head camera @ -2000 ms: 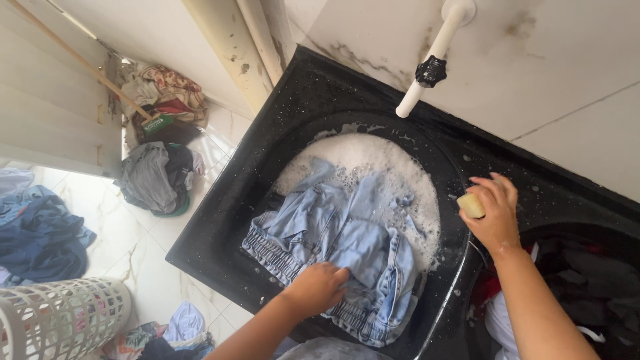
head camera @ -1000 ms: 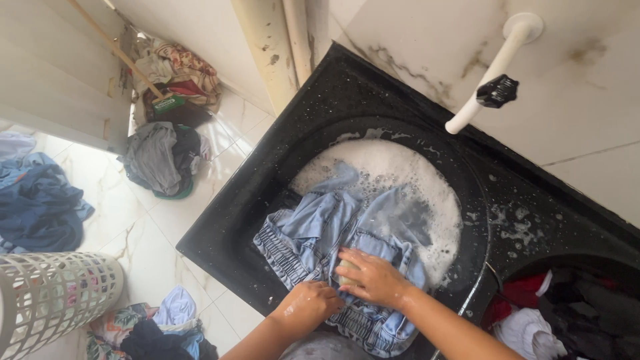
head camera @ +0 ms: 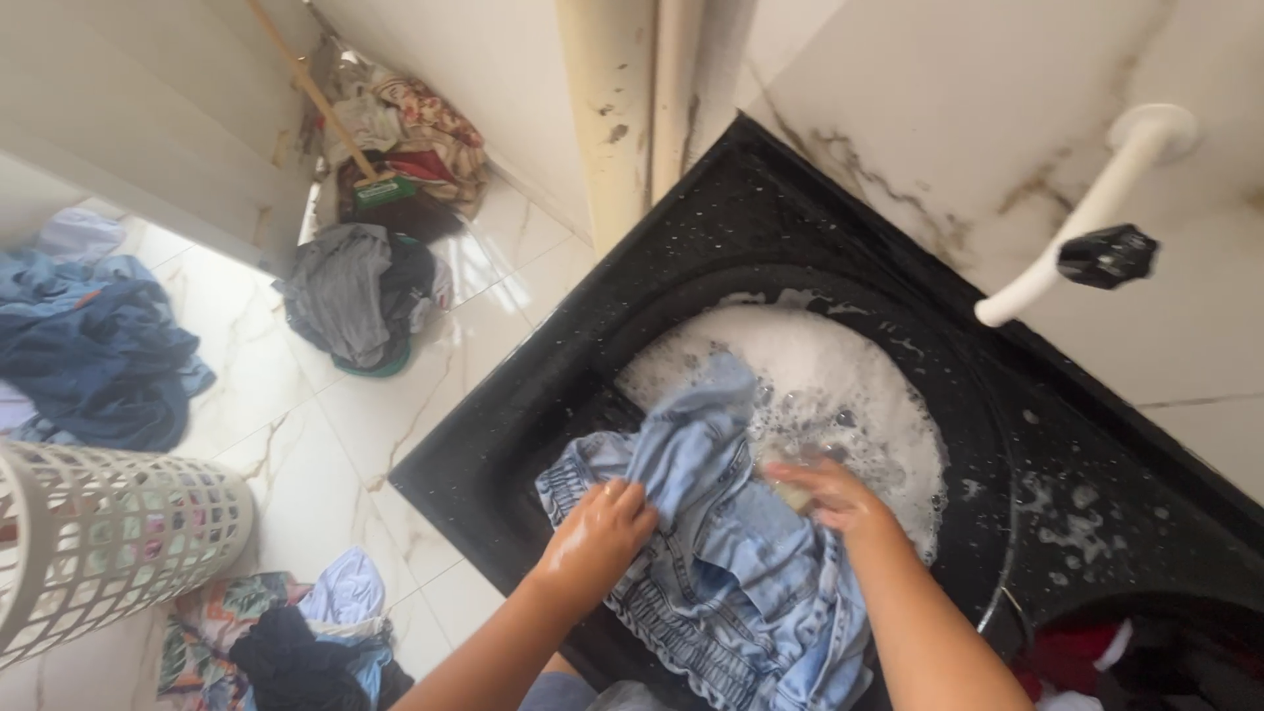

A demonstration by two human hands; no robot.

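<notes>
A light blue denim garment [head camera: 750,553] with a gathered elastic waistband lies on the sloping near part of a black wash sink [head camera: 553,395], its far end touching foamy water [head camera: 820,365]. My left hand [head camera: 602,533] grips a fold of the denim near the waistband. On the right, my right hand [head camera: 834,494] is at the foam's edge beside the garment, holding a pale bar of soap [head camera: 790,494] under its fingers. Part of the soap is hidden by the hand.
A white tap pipe with a black knob [head camera: 1106,257] juts from the wall. Dark and red clothes [head camera: 1076,657] lie in a second basin at right. On the floor stand a plastic laundry basket [head camera: 128,543], clothes piles [head camera: 346,286] and a green-headed broom [head camera: 385,191].
My right hand, at the sink's right rim two seconds ago, moved onto the denim, then to the foam's edge with the soap. My left hand has shifted up the garment, which is now bunched differently.
</notes>
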